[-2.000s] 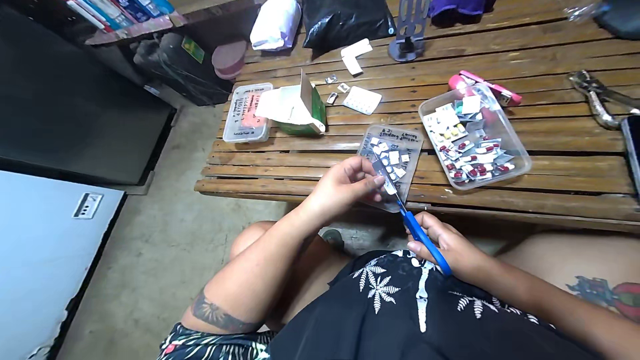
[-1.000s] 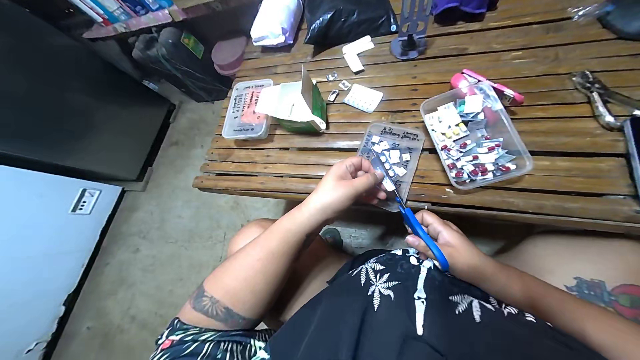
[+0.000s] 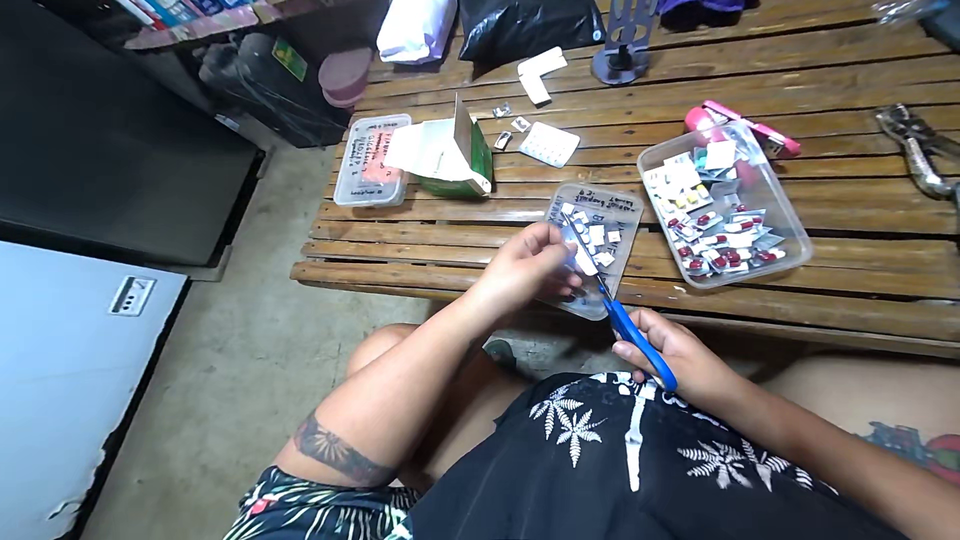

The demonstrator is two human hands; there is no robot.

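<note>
My right hand [image 3: 667, 349] grips the blue handles of a pair of scissors [image 3: 637, 337], whose blades point up and left. Between the fingers of my left hand [image 3: 536, 262] is a piece of a pill blister strip [image 3: 583, 259], against the blades. Beneath both lies a translucent plastic lid [image 3: 626, 202] bearing handwriting, with several small cut white blister pieces [image 3: 598, 234] on it. To its right, a clear plastic container [image 3: 799, 225] holds several cut blister pieces with red-and-white capsules [image 3: 724, 259] and yellow tablets [image 3: 690, 196].
On the slatted wooden table [image 3: 862, 277] are an opened green-and-white carton [image 3: 450, 161], a lidded plastic box [image 3: 373, 161], a blister sheet [image 3: 550, 144], a pink stapler [image 3: 754, 127], a metal-handled tool [image 3: 911, 150], a phone stand [image 3: 621, 60] and a black plastic bag [image 3: 529, 30].
</note>
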